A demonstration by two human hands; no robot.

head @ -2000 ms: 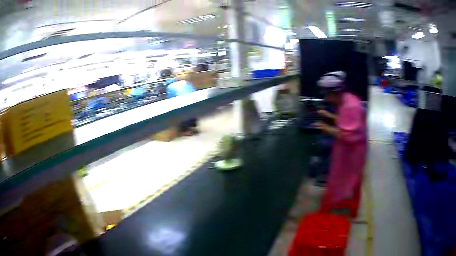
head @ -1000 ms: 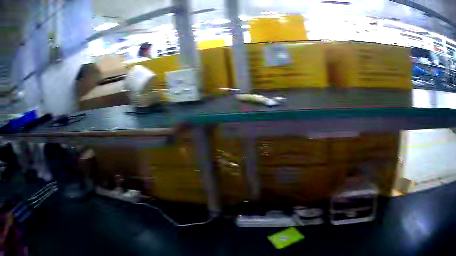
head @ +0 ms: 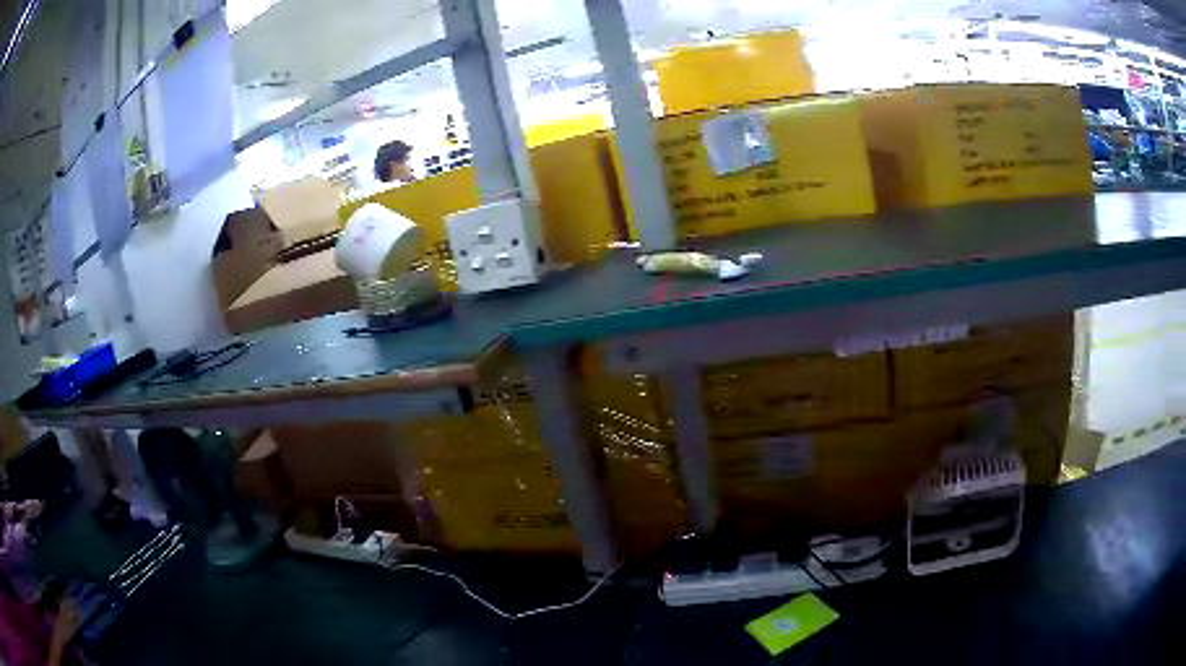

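Observation:
Neither of my hands is in the picture. Nearest in front of me, a bright yellow-green card (head: pixel 792 623) lies flat on the dark-green bench (head: pixel 520 638). Behind it is a long white power strip (head: pixel 735 582) with black plugs in it. To the right of the strip stands a white ribbed unit (head: pixel 965 513) with a finned top. A white cable (head: pixel 501 608) runs across the bench from a second white power strip (head: pixel 341 544) at the left.
A green-edged shelf (head: pixel 780 293) crosses above the bench, with a socket box (head: pixel 494 247), a white roll (head: pixel 377 239) and a pale-yellow item (head: pixel 696 264). Yellow cartons (head: pixel 988 143) stand behind. Another worker's pink sleeve (head: pixel 20 612) and hand show at far left; grey uprights hold the shelf.
The view has swung from the aisle, with a person in pink and a red stool-like item, to the shelf and cartons. Since one second ago it has tilted slightly and become sharper.

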